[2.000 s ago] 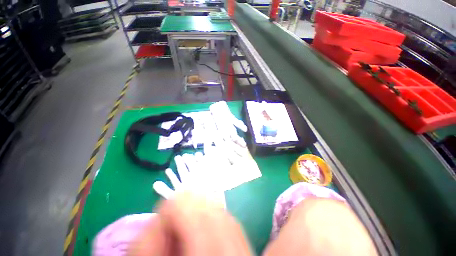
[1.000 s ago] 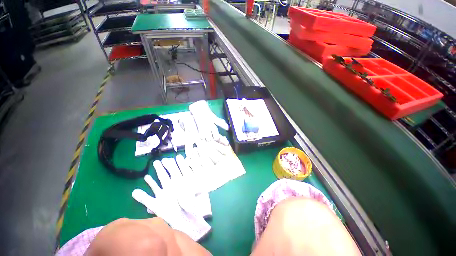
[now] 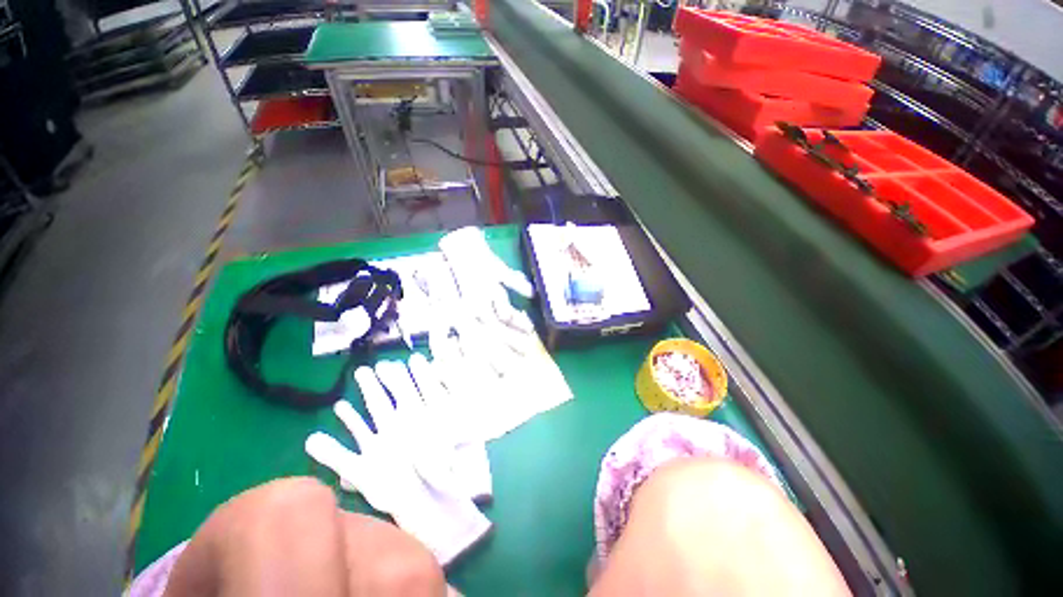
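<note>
Several white knit gloves (image 3: 414, 466) lie loose in a pile on the green bench, over a pale yellow sheet (image 3: 536, 391). A black strap loop (image 3: 280, 306) lies left of them, partly over white printed paper (image 3: 338, 332). My left hand (image 3: 297, 546) is at the bottom edge, blurred and cut off, nearer me than the gloves; its fingertips are hidden. My right hand (image 3: 723, 536) shows only as bare skin below a pink checked cuff (image 3: 670, 449); its fingers are out of the picture. I cannot tell what either hand holds.
A black tray (image 3: 664, 286) at the bench's right edge holds a white sheet and a blue item. A yellow round tub (image 3: 682, 379) holds red-and-white scraps. A dark green conveyor (image 3: 746, 268) runs along the right, with red divided trays (image 3: 903, 198) beyond it.
The view has shifted, so the bench things sit further left than two seconds ago. My left hand has drawn back from the gloves, leaving more of them visible. My right arm stays low beside the tub.
</note>
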